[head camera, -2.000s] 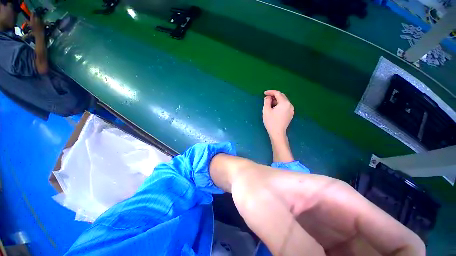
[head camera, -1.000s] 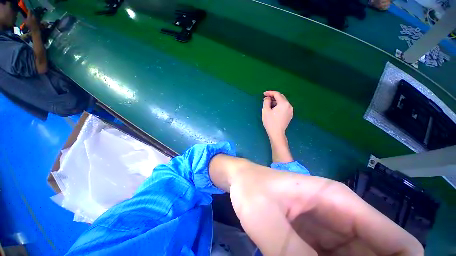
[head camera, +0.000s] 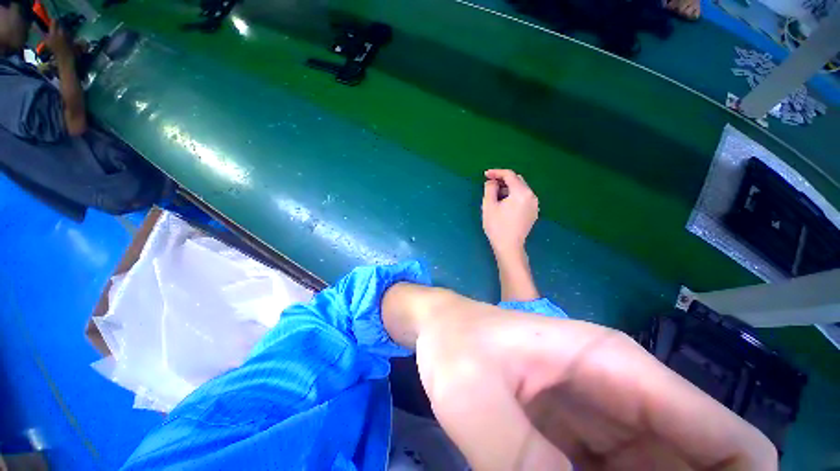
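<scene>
My left hand (head camera: 589, 391) is large and close to the camera at the bottom centre. Its palm side and bent fingers show, and its fingertips are cut off or hidden. My right hand (head camera: 511, 210) is over the green belt (head camera: 396, 193) at the centre, fingers curled in, with nothing visible in it. A black panel with bracket (head camera: 783, 216) lies on a bubble-wrap sheet (head camera: 712, 204) at the right, apart from both hands. A black bracket (head camera: 355, 52) lies on the belt at the upper centre.
A carton of white sheets (head camera: 189, 308) stands at the left, below the belt edge. Dark panels (head camera: 728, 368) are at the lower right, beside a white post (head camera: 769, 304). Another person (head camera: 69, 138) is at the upper left. Black parts (head camera: 599, 20) and small metal pieces (head camera: 783, 92) lie at the far side.
The bubble-wrap sheet with its panel and the black bracket have shifted right and slightly down. Another person's hand has appeared at the far upper right. My hands have barely moved.
</scene>
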